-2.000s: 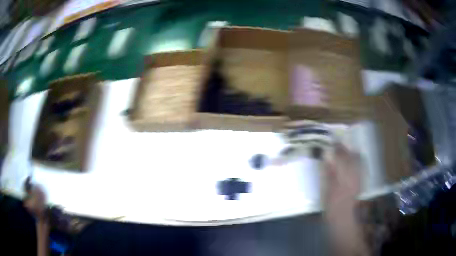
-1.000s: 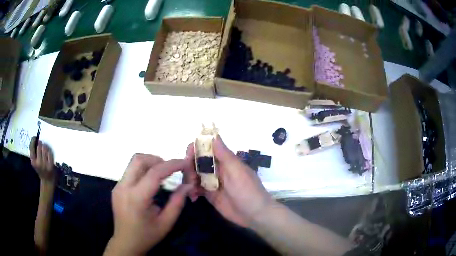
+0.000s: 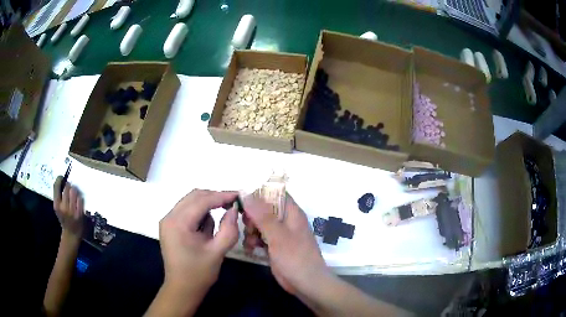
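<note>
My right hand holds a beige oblong housing upright above the front of the white bench; its fingers cover the lower part. My left hand pinches a small dark piece between thumb and fingertips, close beside the housing and my right thumb. What the piece is cannot be told. A black cross-shaped piece lies flat just right of my right hand. A black round piece lies behind it to the right. Beige, black and pink housings lie in a small pile at the right.
Open cardboard boxes stand behind: black blocks at left, beige caps, black caps, pink caps. A deeper box stands far right. White oblongs lie on the green belt. Another person's hand holds a thin dark tool at left.
The view has shifted. Both hands stay together at the housing, which my right hand now covers more. A small dark piece now shows between my left fingertips.
</note>
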